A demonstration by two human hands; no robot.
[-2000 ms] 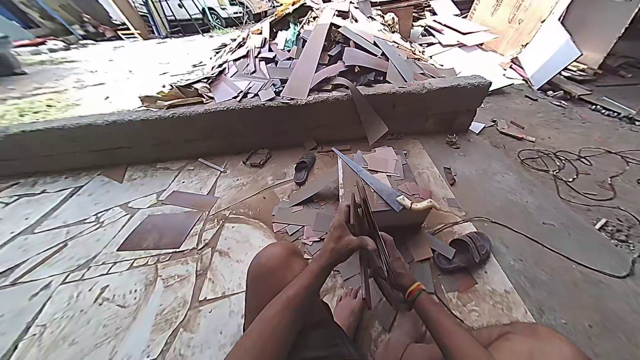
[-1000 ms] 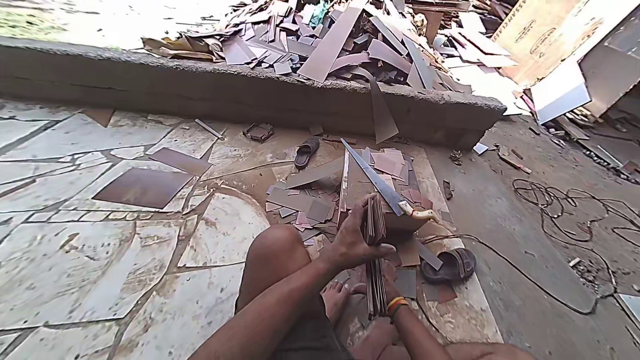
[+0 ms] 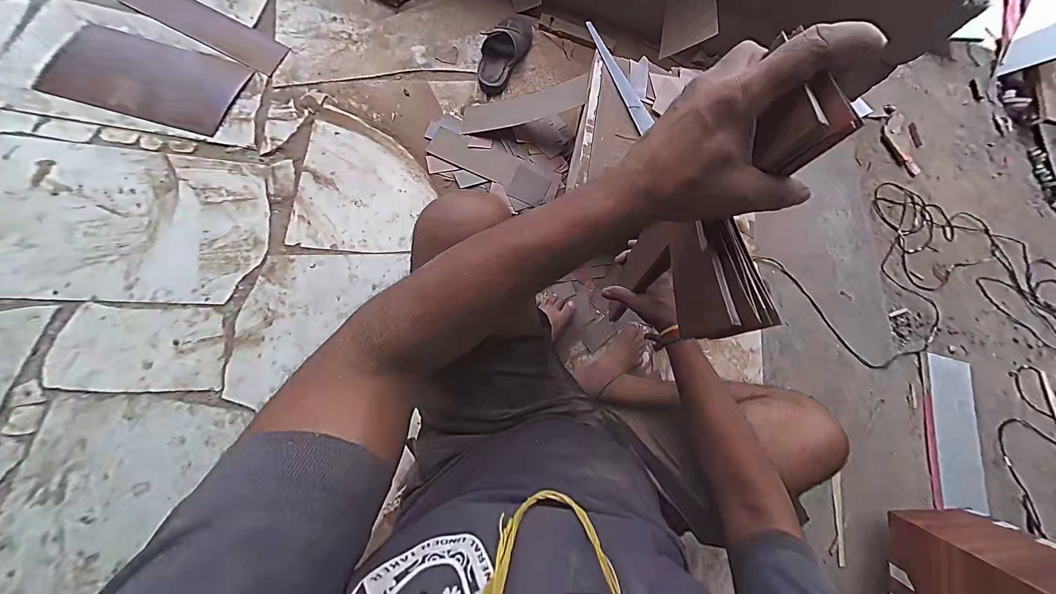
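My left hand (image 3: pixel 734 124) is raised at upper right of centre, gripping the upper part of a stack of thin brown sheet strips (image 3: pixel 722 285) between thumb and fingers. Lower down, my right hand (image 3: pixel 648 301), with a coloured band at the wrist, is around the far side of the stack's lower part; its grip is partly hidden. The strips stand roughly upright and fan apart at the lower end. Behind my left hand a handsaw blade (image 3: pixel 619 78) shows, its handle hidden. Small cut sheet pieces (image 3: pixel 503 165) lie scattered beside a board on the ground.
A dark sandal (image 3: pixel 503 54) lies near the top. Two brown sheets (image 3: pixel 140 78) rest on the stone paving at upper left. A tangled cable (image 3: pixel 924 239) runs over the ground at right. A reddish-brown box-shaped piece (image 3: pixel 973 549) is at lower right. My bare feet are below the stack.
The view has tilted down. My left hand has moved up along with the stack's upper end, and the strips are now fanned at the lower end.
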